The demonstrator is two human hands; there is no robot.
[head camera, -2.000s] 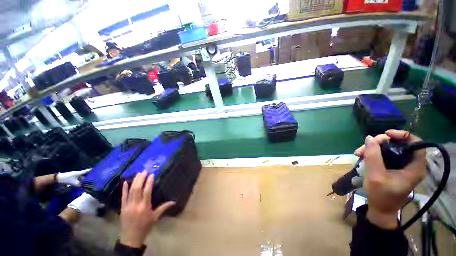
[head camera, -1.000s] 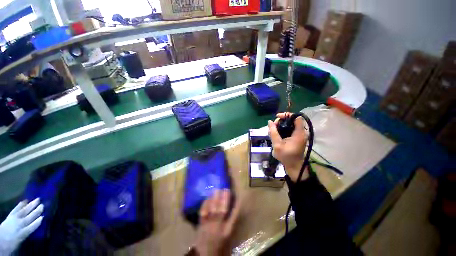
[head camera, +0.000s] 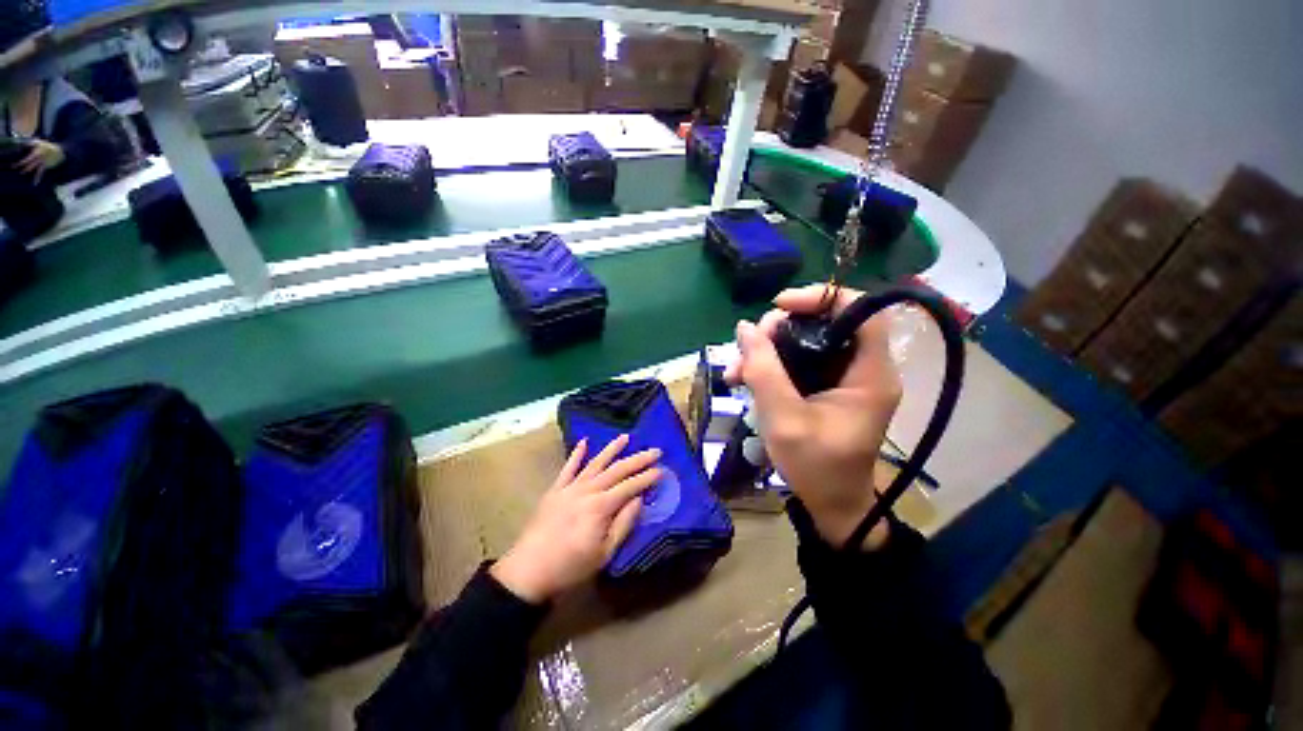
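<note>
A portable speaker [head camera: 675, 493] with a blue front and black body lies face up on the cardboard-covered bench. My left hand [head camera: 583, 517] rests on its front with the fingers spread, partly over the pale round mark. My right hand [head camera: 829, 400] is closed around the black electric screwdriver [head camera: 812, 343], held upright over the screw box [head camera: 719, 414], just right of the speaker. The driver's tip is hidden by my hand and the box. A black cord loops beside my right wrist.
Two more speakers [head camera: 326, 521] stand at the left on the bench. The green conveyor [head camera: 400, 343] with spaced speakers curves behind. A silver hanger spring [head camera: 886, 114] comes down to the driver. Stacked cartons [head camera: 1115, 264] stand at the right. A person's hand [head camera: 40, 157] shows at the far upper left.
The speaker under my left hand now lies turned, near the screw box, apart from the group at left. The view has swung right. The gloved hands are out of view.
</note>
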